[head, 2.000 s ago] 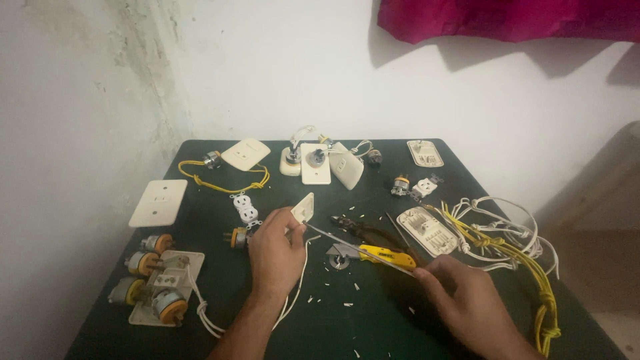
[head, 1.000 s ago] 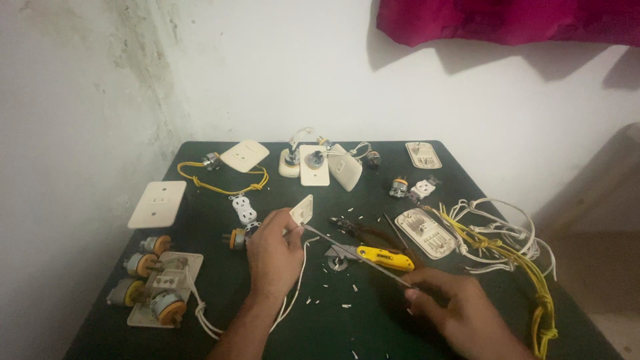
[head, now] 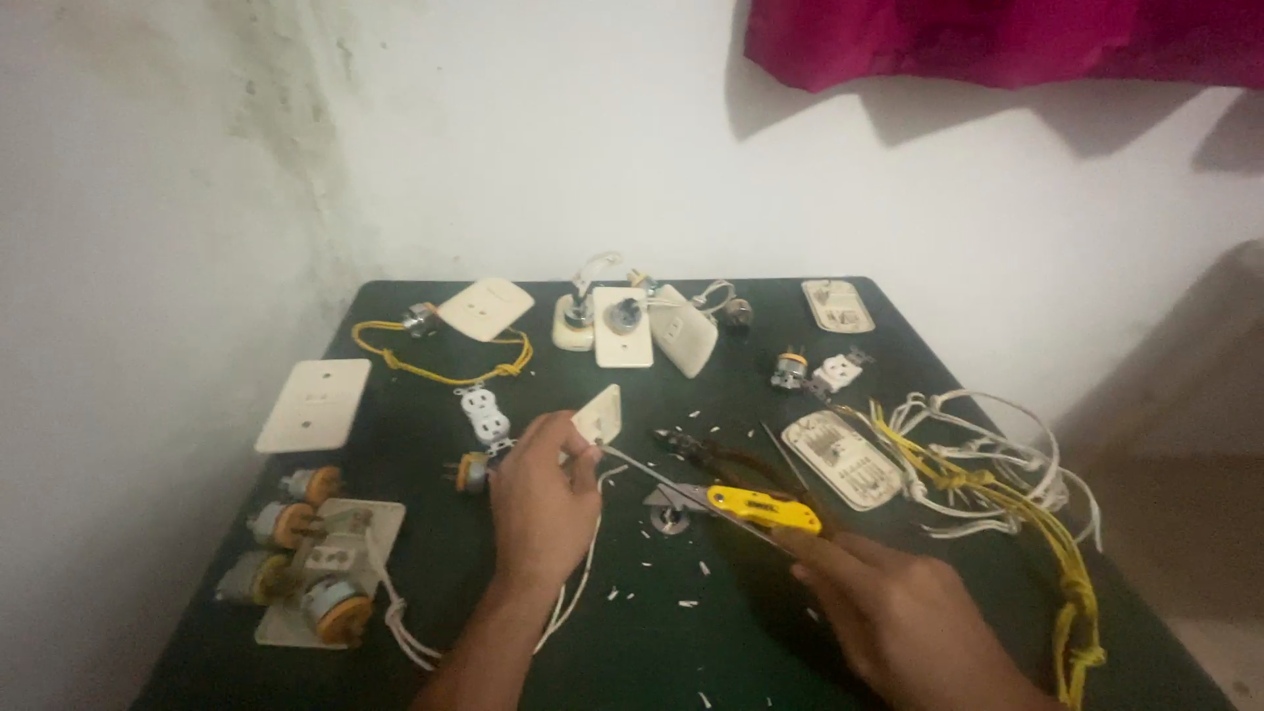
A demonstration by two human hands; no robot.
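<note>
My left hand (head: pixel 548 484) holds a small cream outlet plate (head: pixel 600 417) tilted up, near the middle of the green table. A white wire (head: pixel 583 578) hangs from beneath that hand. My right hand (head: pixel 879 592) grips a long thin screwdriver (head: pixel 681 489), whose shaft runs to the plate beside my left fingertips; its handle is hidden in my palm. Under the shaft lie a yellow utility knife (head: pixel 765 508) and a round metal piece (head: pixel 670 520). Dark-handled pliers (head: pixel 726 456) lie behind the knife. A white duplex receptacle (head: pixel 484 415) and an orange-and-grey plug (head: pixel 472 472) are left of my left hand.
Several plugs rest on and beside a cream plate (head: pixel 380 523) at the left. Knotted yellow wires (head: pixel 1066 553) and white wires (head: pixel 1037 464) lie at the right, near an open cover (head: pixel 842 459). More wall plates (head: pixel 487 309) stand along the back edge. White scraps dot the table.
My right hand has shifted slightly, and the screwdriver's angle has changed a little. My left hand still holds the small plate in nearly the same place.
</note>
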